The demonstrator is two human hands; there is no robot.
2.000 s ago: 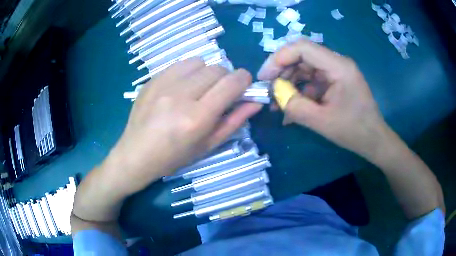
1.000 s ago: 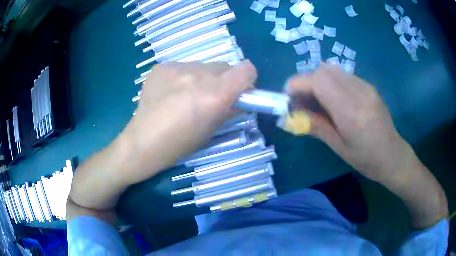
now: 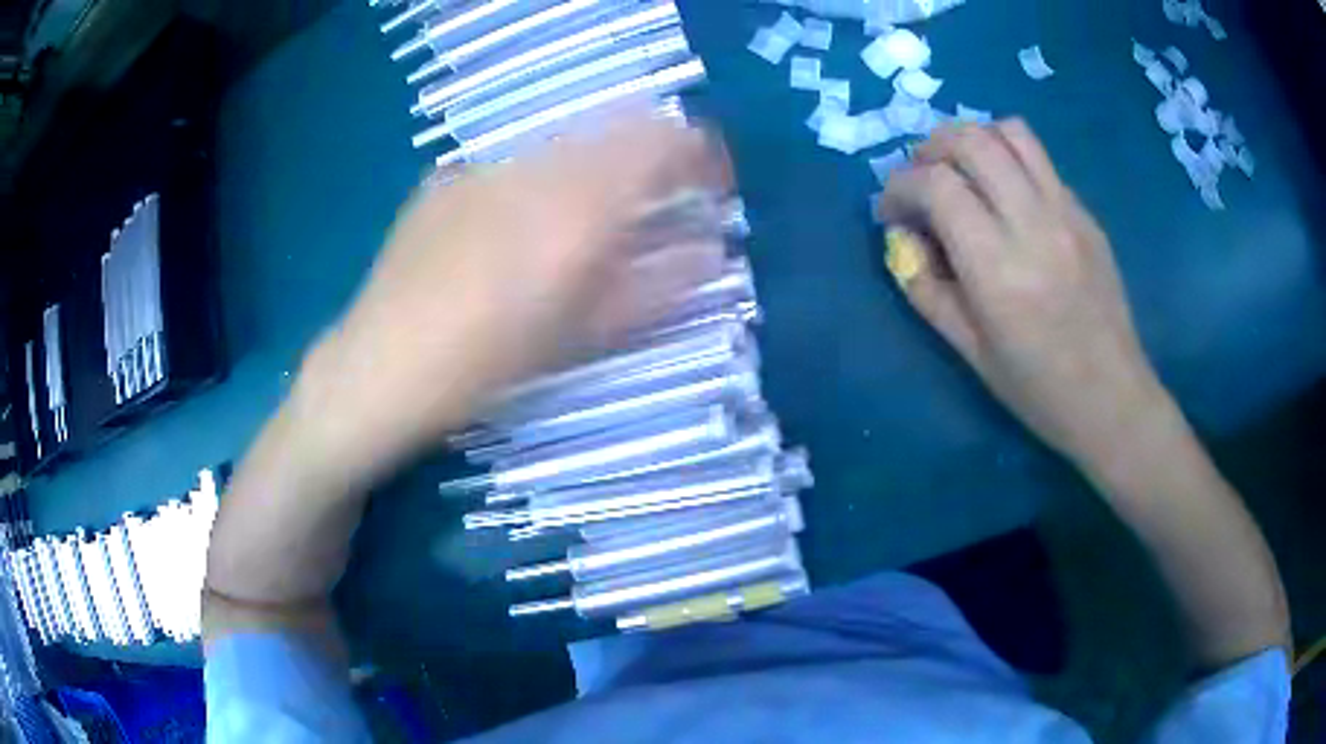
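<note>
A row of silver-white tube assemblies (image 3: 676, 545) lies side by side on the dark green mat, thin rods pointing left. My left hand (image 3: 567, 247) is blurred over the middle of the row; its fingertips and anything in them cannot be made out. My right hand (image 3: 1003, 269) is right of the row, fingers curled, with a yellow wrap (image 3: 905, 259) on one digit. Its fingertips are at the lower edge of the scattered clear plastic pieces (image 3: 851, 128). Whether it pinches a piece cannot be told.
A black tray (image 3: 182, 327) with tubes stands at the left. A bright white row of tubes (image 3: 153, 574) lies at lower left, near a blue basket (image 3: 138, 701). More small clear pieces (image 3: 1192, 116) lie at far right. A tube with yellowish tape (image 3: 705, 606) lies at the near edge.
The tube held between both hands a second ago no longer shows between them. My left hand has moved back over the row, and my right hand has moved away right and up to the clear pieces.
</note>
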